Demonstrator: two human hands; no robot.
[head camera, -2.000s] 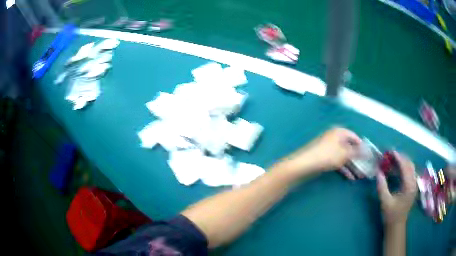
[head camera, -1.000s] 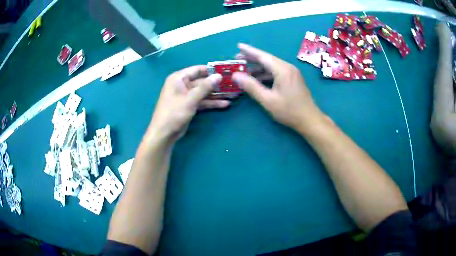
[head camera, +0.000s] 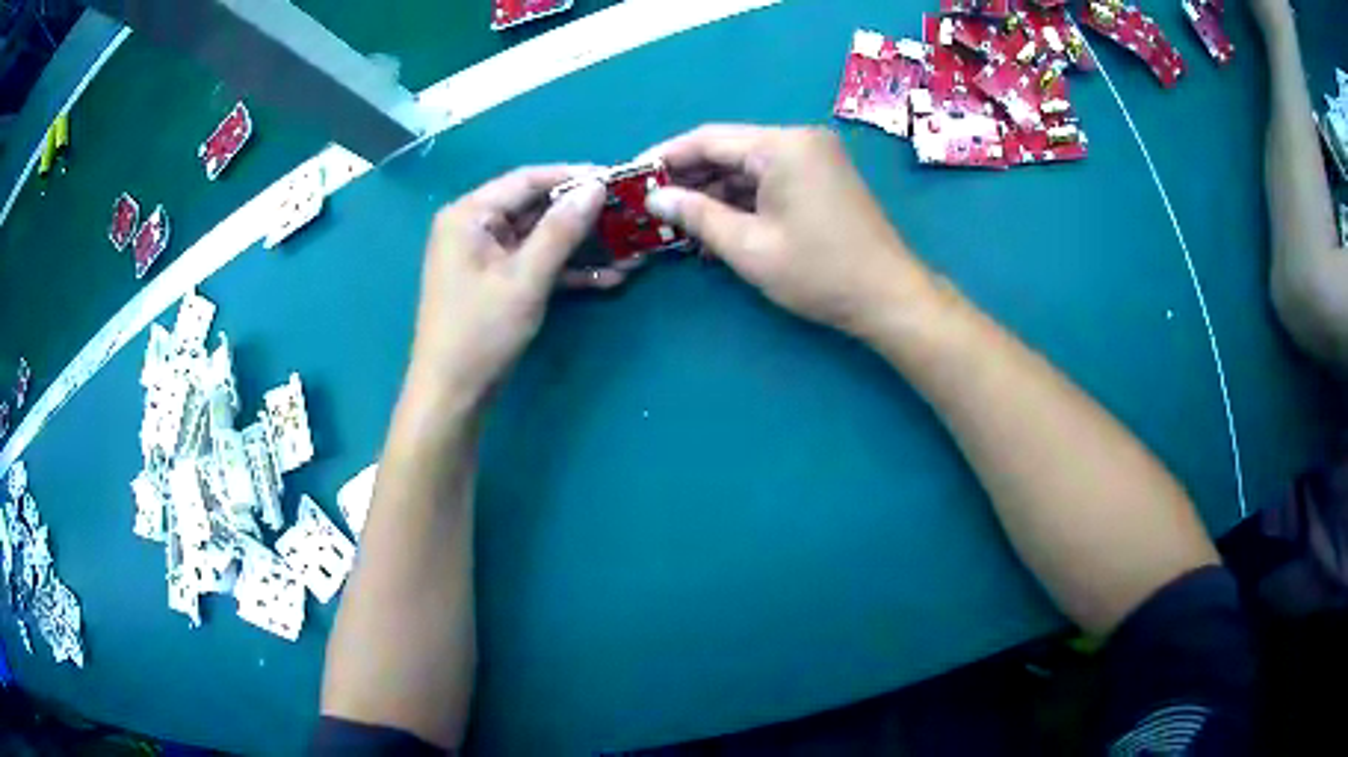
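A red circuit board with a thin white rim, a board-and-housing unit (head camera: 633, 216), is held between both hands above the green bench. My left hand (head camera: 510, 259) grips its left side, thumb on top and fingers beneath. My right hand (head camera: 784, 215) grips its right side, with the thumb on the red face. The fingers hide the unit's edges and underside. White plastic housings (head camera: 207, 459) lie in a heap at the left. Loose red circuit boards (head camera: 991, 89) lie in a heap at the upper right.
A grey post (head camera: 281, 67) rises at the white edge strip (head camera: 591, 52). A single white piece (head camera: 297, 206) lies on the strip. Beyond it, red units (head camera: 226, 141) lie on the belt. More white pieces (head camera: 42, 577) are at the far left. Another person's arm (head camera: 1308, 222) is at the right.
Two seconds ago the hands were apart near the right-hand boards. Since one second ago both hands stay on the unit, which is now tilted. The view has shifted slightly, and units on the belt have moved leftward.
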